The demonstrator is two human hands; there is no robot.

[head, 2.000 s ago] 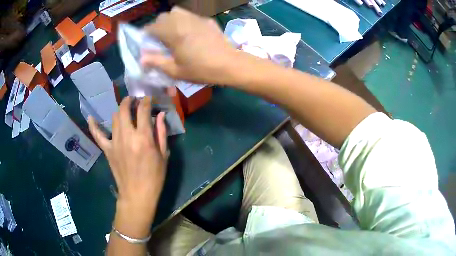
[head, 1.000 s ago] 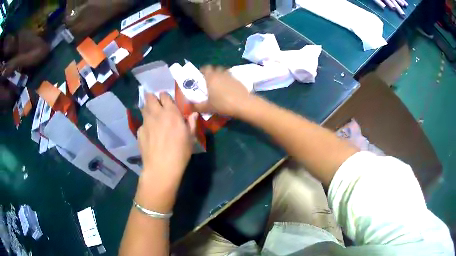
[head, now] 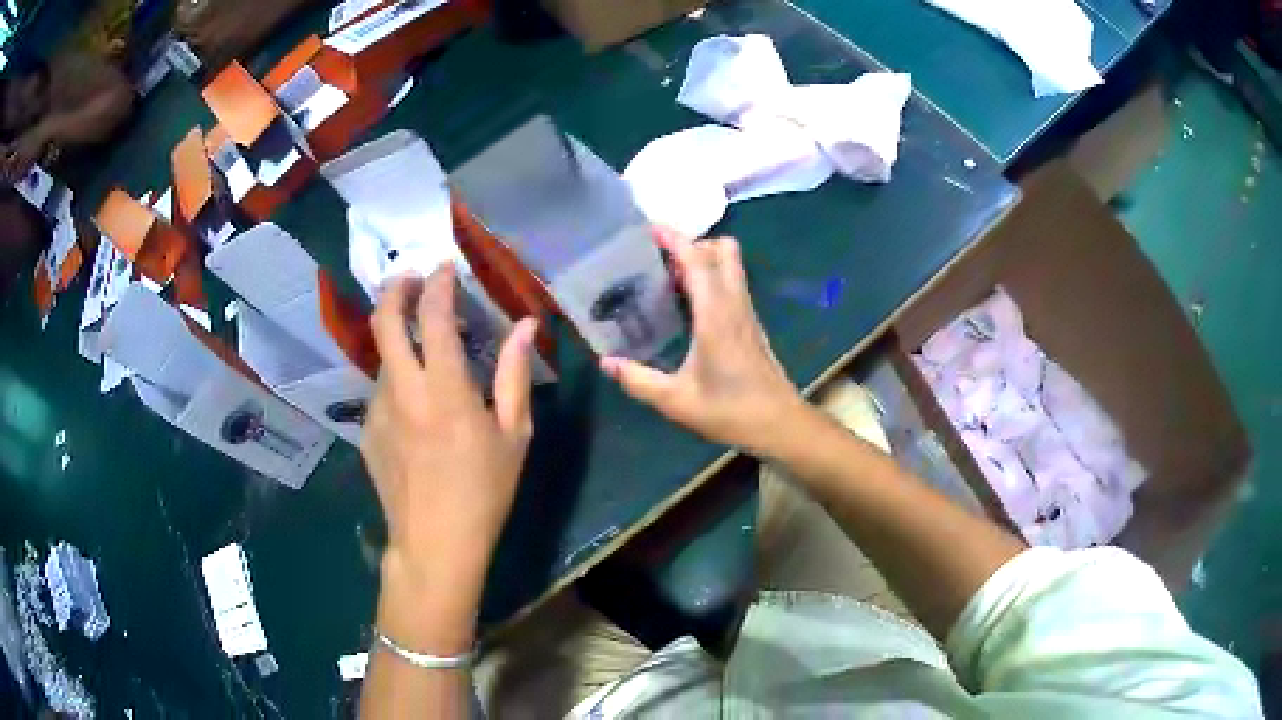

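Note:
White and orange retail boxes with open tops and a dark round-headed device printed on the front stand in a row on the dark green bench. My right hand (head: 717, 345) grips the rightmost box (head: 612, 274) low down between thumb and fingers; this box is slightly blurred. My left hand (head: 450, 380) is spread over the front of the box beside it (head: 408, 211), fingers apart, touching it. A white insert shows inside that box's mouth. Two more open boxes (head: 274, 422) stand to the left. White wrapped bundles (head: 787, 141) lie behind the right box.
Orange and white part-open boxes (head: 239, 106) cluster at the far left. A bulk carton (head: 1167, 380) with pinkish-white bundles (head: 1026, 422) is beside my legs at the right. White leaflets (head: 234, 602) lie at lower left. Another person's hand (head: 78, 113) shows at the upper left.
The rightmost box now stands more upright with its pale flap raised, and my right hand has moved right and down onto its front. My left hand's fingers have come out of the neighbouring box's mouth.

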